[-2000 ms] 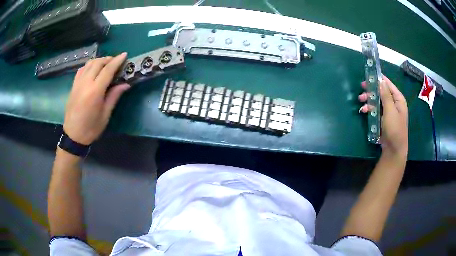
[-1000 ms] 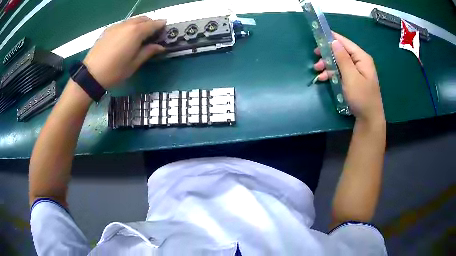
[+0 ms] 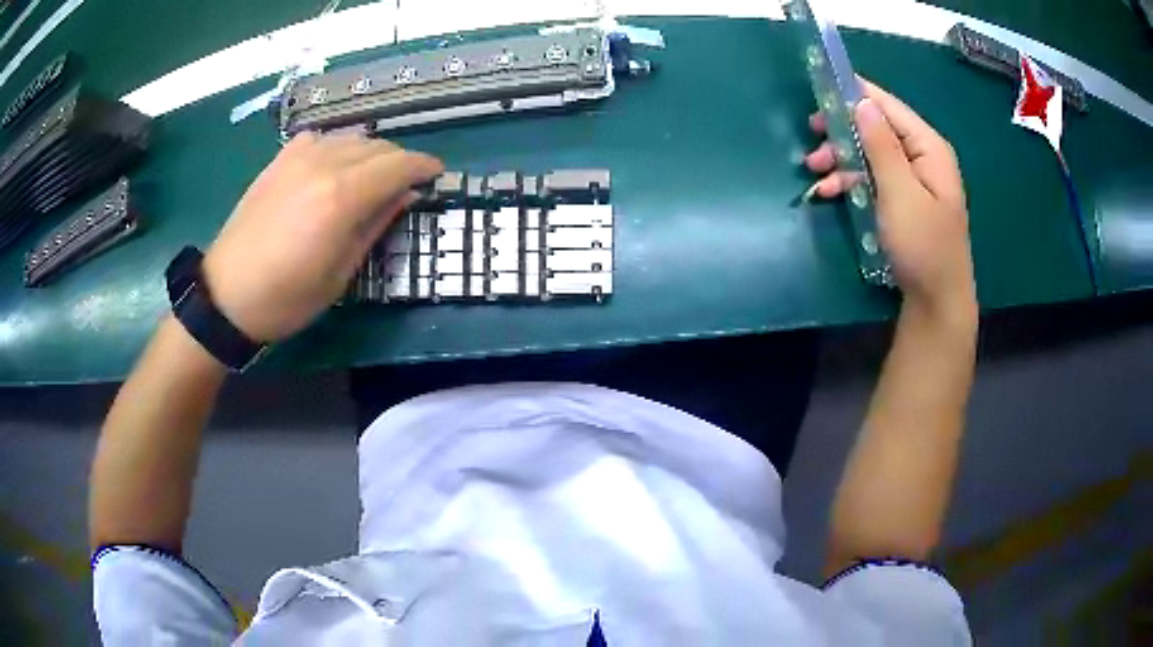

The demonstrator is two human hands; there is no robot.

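A six-hole metal bar point(image 3: 443, 78) lies on the fixture point(image 3: 556, 99) at the back centre, its round recesses facing up. My left hand point(image 3: 297, 234) is over the left part of the row of bars point(image 3: 512, 253). Its fingertips are closed on a darker metal bar point(image 3: 575, 186) at the row's back edge, turned differently from the others. My palm hides the bars' left ends. My right hand point(image 3: 904, 190) holds a thin, shiny flat strip point(image 3: 837, 108) with round spots, raised lengthwise at the right.
Stacked bars point(image 3: 57, 158) and a single bar point(image 3: 79, 234) are at the left. Another grey bar point(image 3: 1012, 63) lies at the back right beside a red-and-white tag point(image 3: 1037, 101) on a thin blue stick. Clear tape point(image 3: 259, 104) shows at the fixture's left end. The bench's front edge point(image 3: 708, 344) curves below.
My left hand has let go of the bar on the fixture, come nearer and closed on a bar behind the row. My right hand still holds the strip, almost unmoved in the last second.
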